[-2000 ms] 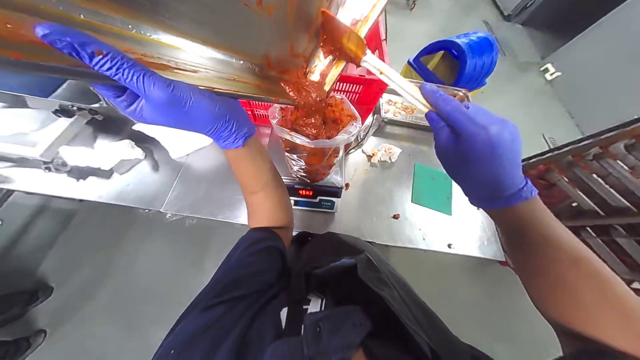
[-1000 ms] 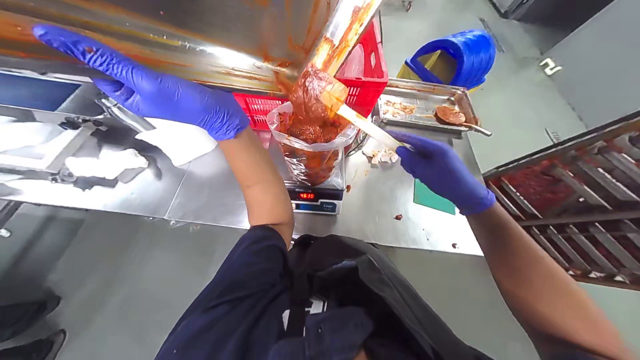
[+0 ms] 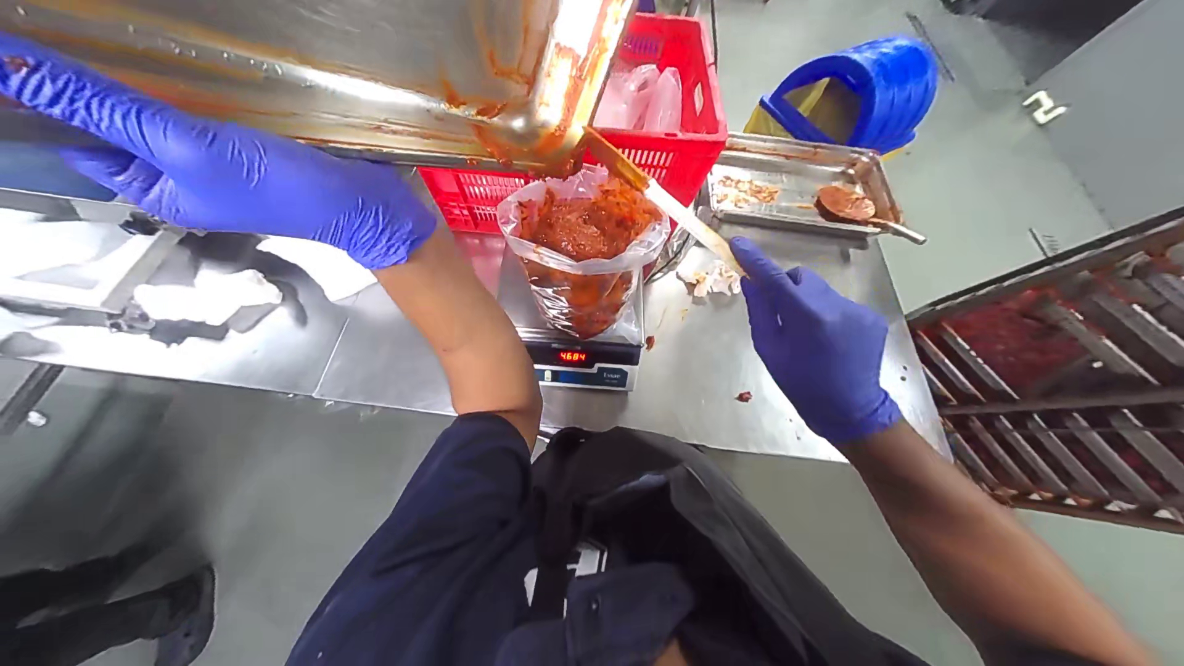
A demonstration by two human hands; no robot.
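Observation:
My left hand [image 3: 250,180], in a blue glove, supports a large sauce-smeared metal tray [image 3: 351,83] from below, its corner above an open clear plastic bag [image 3: 587,287]. Reddish marinated food [image 3: 583,227] fills the bag, which stands on a digital scale [image 3: 587,363] with a lit red display. In my gloved right hand [image 3: 814,347] is the pale handle of a spatula [image 3: 684,217]. Its sauce-coated blade lies against the tray's corner, just above the bag's right side.
Behind the bag are red plastic crates [image 3: 661,148], one holding plastic bags. A smaller metal tray [image 3: 795,153] with a ladle [image 3: 846,203] sits at the table's back right. Beyond are a blue bin [image 3: 860,92] and, at right, a metal rack [image 3: 1064,370]. Crumpled scraps [image 3: 712,277] lie beside the scale.
My right hand first moved left and down with the spatula. The reddish food that was sliding off the tray's corner is now in the bag, and the spatula blade shows little food on it.

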